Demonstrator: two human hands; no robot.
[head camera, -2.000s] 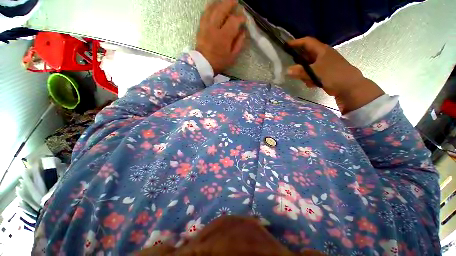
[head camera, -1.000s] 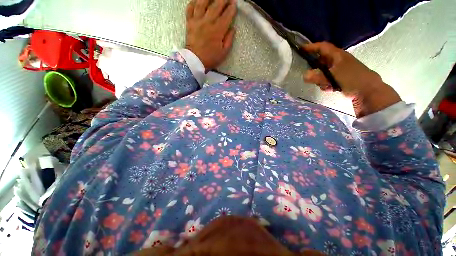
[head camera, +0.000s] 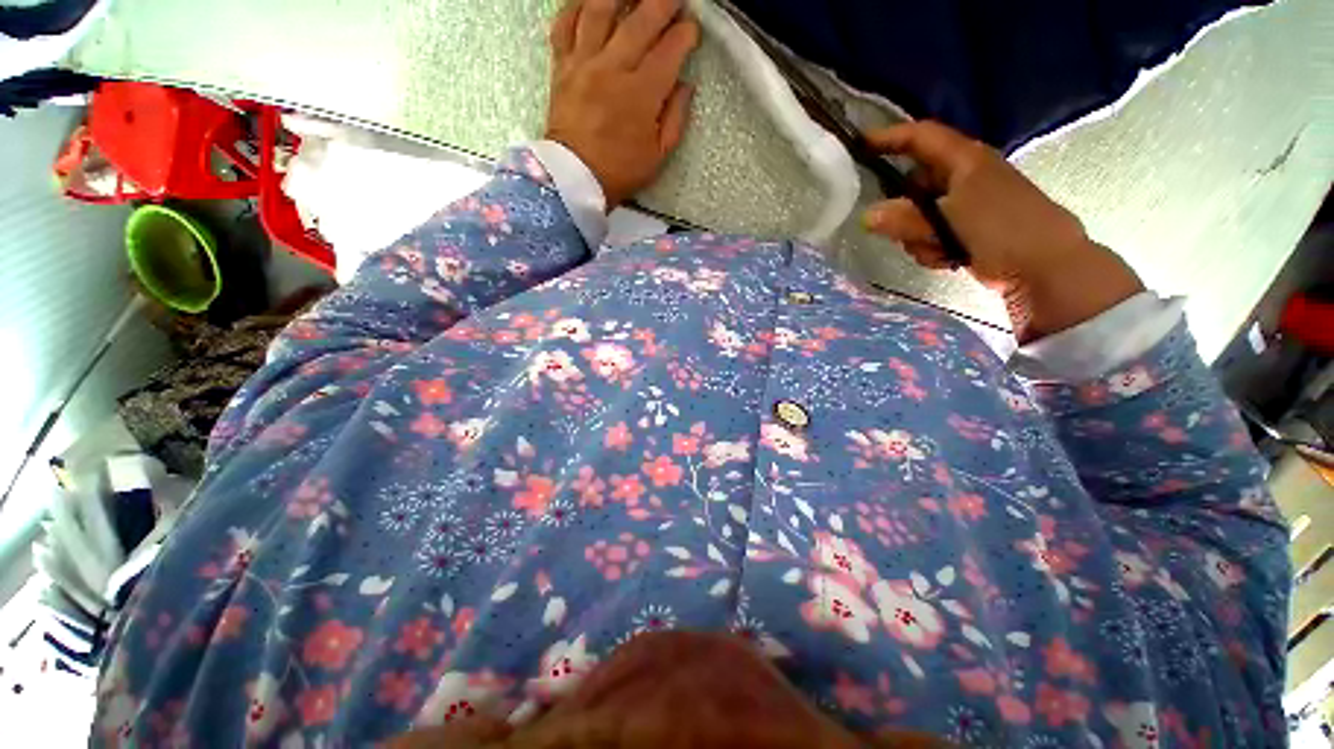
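A navy quilted garment panel (head camera: 1010, 66) with a white fluffy edge lies on the pale table at the top, cut off by the frame. My right hand (head camera: 980, 205) is closed on the handles of dark fabric shears (head camera: 914, 190), whose blades run up and left along the panel's near edge; the tips are out of view. A narrow white strip (head camera: 797, 125) curves beside the blades down to the table's near edge. My left hand (head camera: 617, 95) lies flat with fingers apart at the top, left of the strip; its fingertips are near the frame's edge.
The pale table's (head camera: 395, 73) near edge touches my floral top. Navy and white pieces (head camera: 44, 37) lie at the upper left. Below the left edge are a red plastic stool (head camera: 154, 139), a green bin (head camera: 173, 259) and white scraps (head camera: 88, 542). A red item (head camera: 1306, 319) is at far right.
My left hand has moved left, away from the strip, and flattened on the table. My right hand with the shears moved right and down, then slightly back left. The white strip's curve has shifted right.
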